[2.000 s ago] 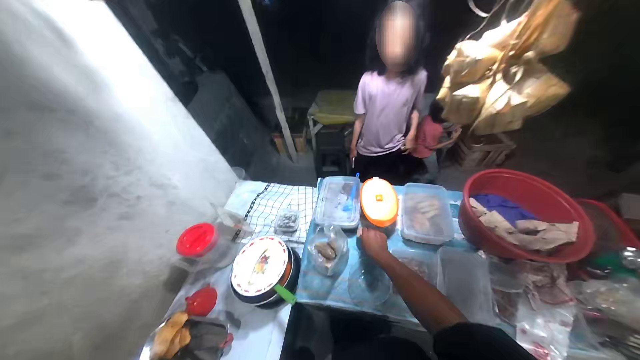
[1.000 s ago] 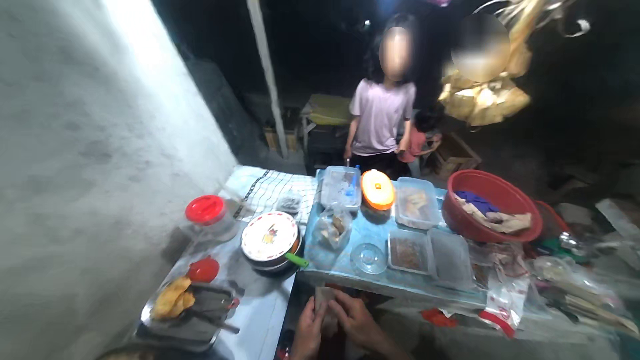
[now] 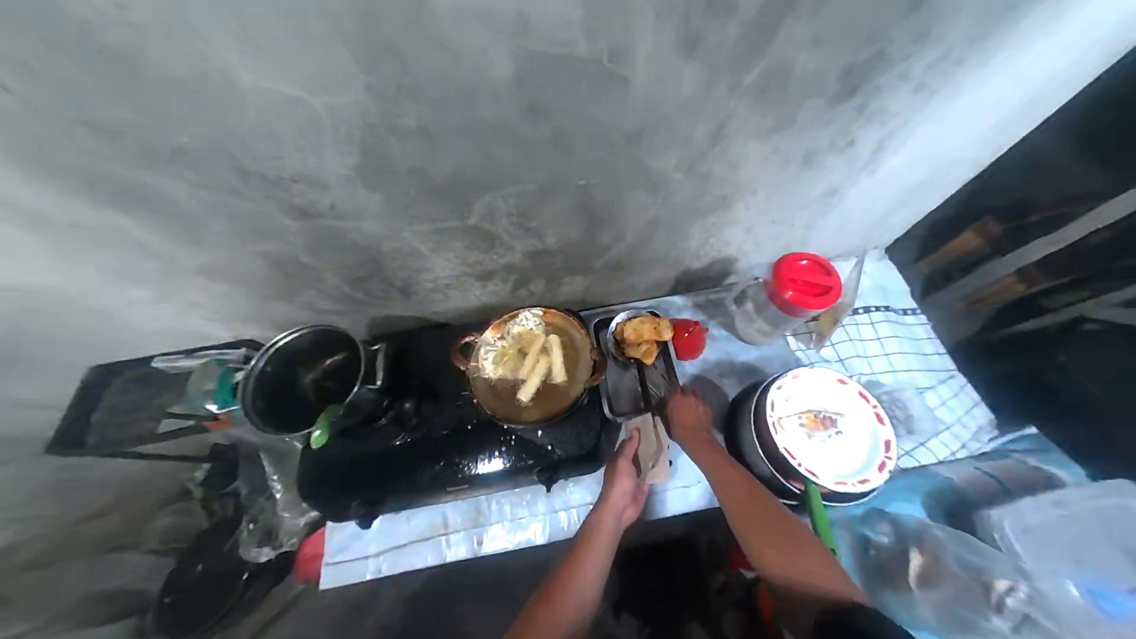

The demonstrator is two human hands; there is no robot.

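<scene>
My left hand (image 3: 627, 475) holds a brown paper bag (image 3: 652, 451) at the near edge of the counter. My right hand (image 3: 688, 415) is closed at the near right corner of a metal tray (image 3: 626, 391), over tongs or a similar utensil (image 3: 658, 387) lying in the tray; its grip is partly hidden. Golden fried pieces (image 3: 643, 337) sit in a round strainer or bowl at the tray's far end. Left of the tray, pale rolls (image 3: 535, 368) fry in bubbling oil in a two-handled wok (image 3: 504, 409) on a black gas stove (image 3: 444, 461).
A deep pot (image 3: 303, 380) stands on the stove's left. To the right are a small red container (image 3: 689, 339), a jar with a red lid (image 3: 805, 282), a pot topped by a floral enamel plate (image 3: 832, 429) and a green handle (image 3: 818, 519). A concrete wall (image 3: 532, 160) runs behind.
The view has swung far left, from the table and the person standing behind it to the stove. My hands, earlier together at the table's front edge with the paper, are now beside the metal tray.
</scene>
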